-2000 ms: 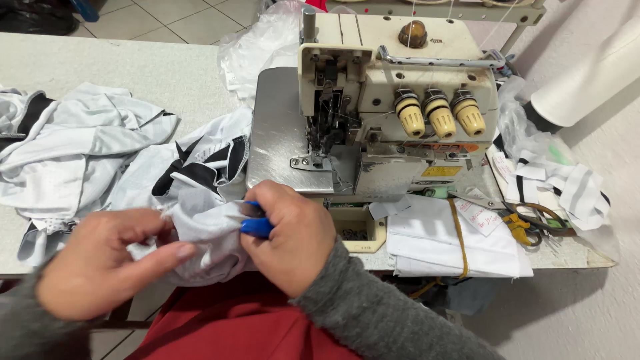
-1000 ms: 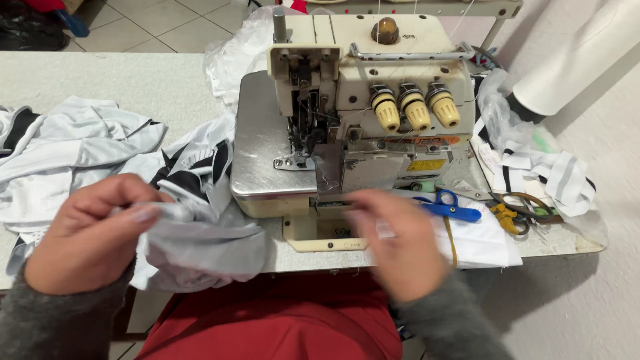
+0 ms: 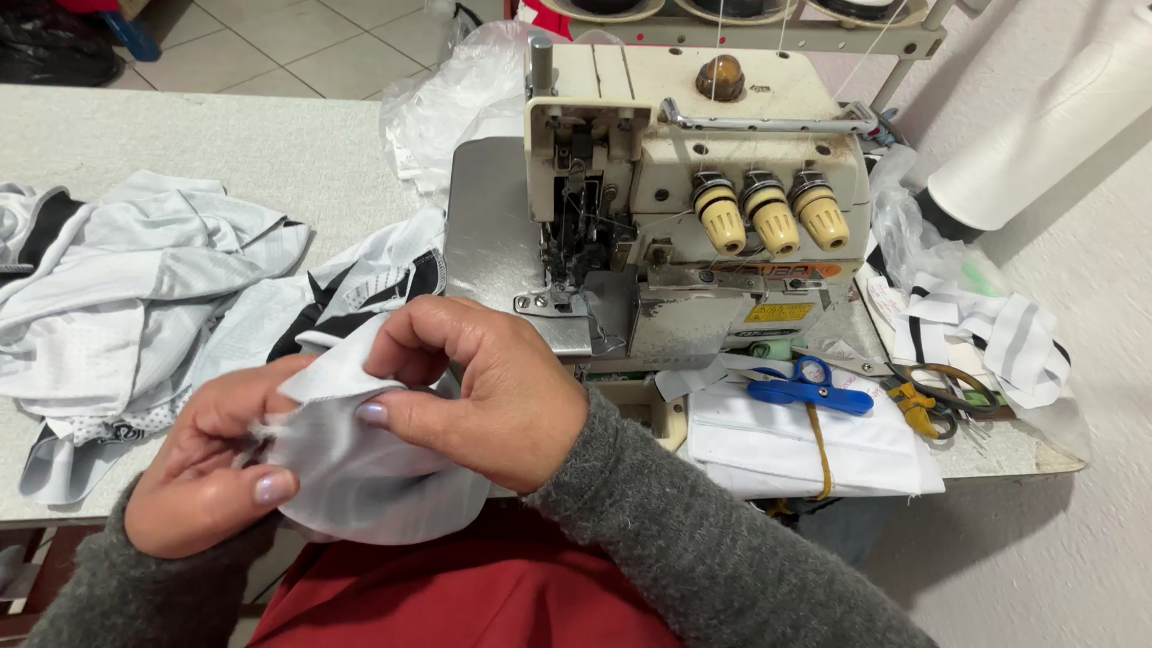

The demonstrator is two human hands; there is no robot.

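Note:
Both hands hold a white and black fabric garment [image 3: 378,486] over the table's front edge, left of the overlock sewing machine [image 3: 702,180]. My left hand [image 3: 216,459] pinches its edge near some loose threads. With thumb and fingers, my right hand [image 3: 486,387] grips a folded corner of the same cloth. Blue-handled thread snips [image 3: 810,396] lie on a tied bundle of white fabric pieces [image 3: 747,459], right of my right hand. Part of the garment rests on the table beside the machine's metal plate [image 3: 490,216].
A pile of white and black garments [image 3: 135,288] lies on the table [image 3: 180,126] at left. Clear plastic [image 3: 450,99] is behind the machine. At right are scissors [image 3: 945,391], fabric strips [image 3: 1017,342] and a large white thread cone [image 3: 1035,135] by the wall.
The blue snips, in my right hand two seconds ago, now lie on the bundle. My right hand has come back left from beside the bundle and has taken hold of the cloth.

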